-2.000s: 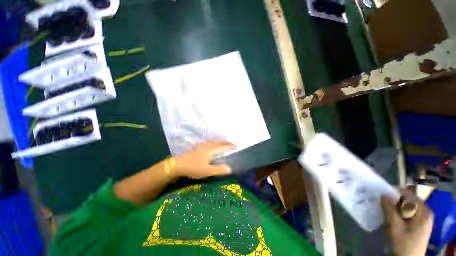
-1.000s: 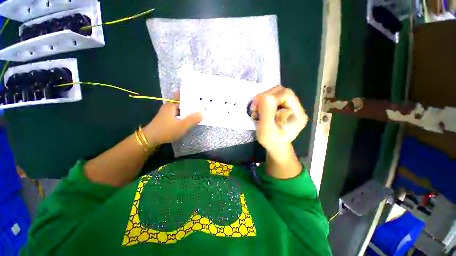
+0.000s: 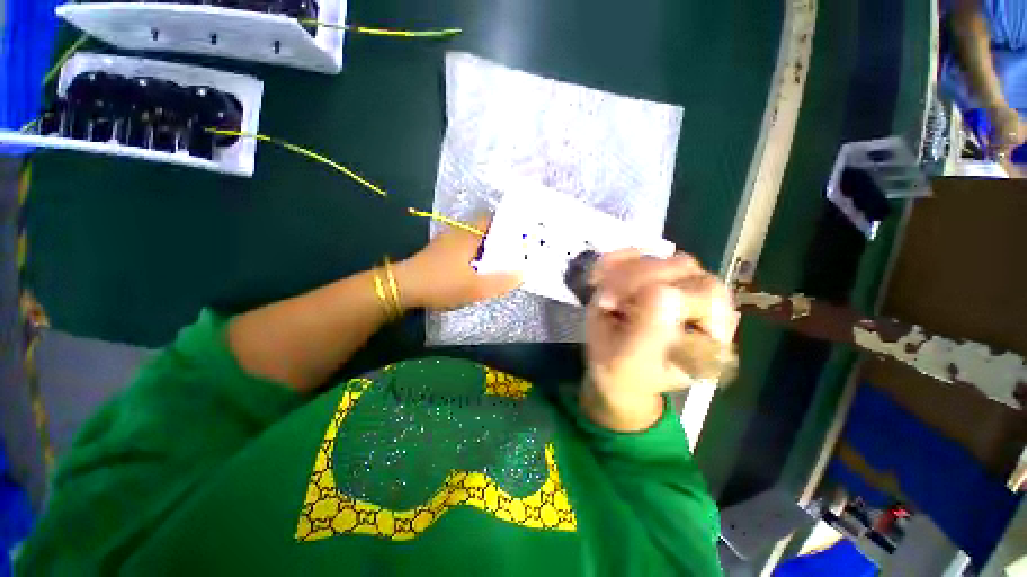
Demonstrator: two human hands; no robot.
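Observation:
A white panel (image 3: 544, 242) with small dark holes lies over the silvery textured sheet (image 3: 563, 130). My left hand (image 3: 456, 271) holds the panel's left end. A yellow-green wire (image 3: 448, 220) sticks out past that end. My right hand (image 3: 659, 321) is a fist around a short hand driver (image 3: 700, 358); its tan round end shows beside the fingers, slightly blurred. A dark part (image 3: 582, 275) shows between the fist and the panel. The fist covers the panel's right end, and the panel's underside is hidden.
White units with black parts (image 3: 152, 111) and yellow-green wires stand at the upper left. A pale rail (image 3: 771, 147) runs along the bench's right side. Beyond it are a chipped metal bar (image 3: 935, 358), a white unit (image 3: 881, 180) on the green conveyor, and another person's arm (image 3: 991, 85) at the upper right.
The panel was off to the right in my right hand; it is now over the sheet with my left hand on it. Since one second ago, the view has shifted and my right fist has turned.

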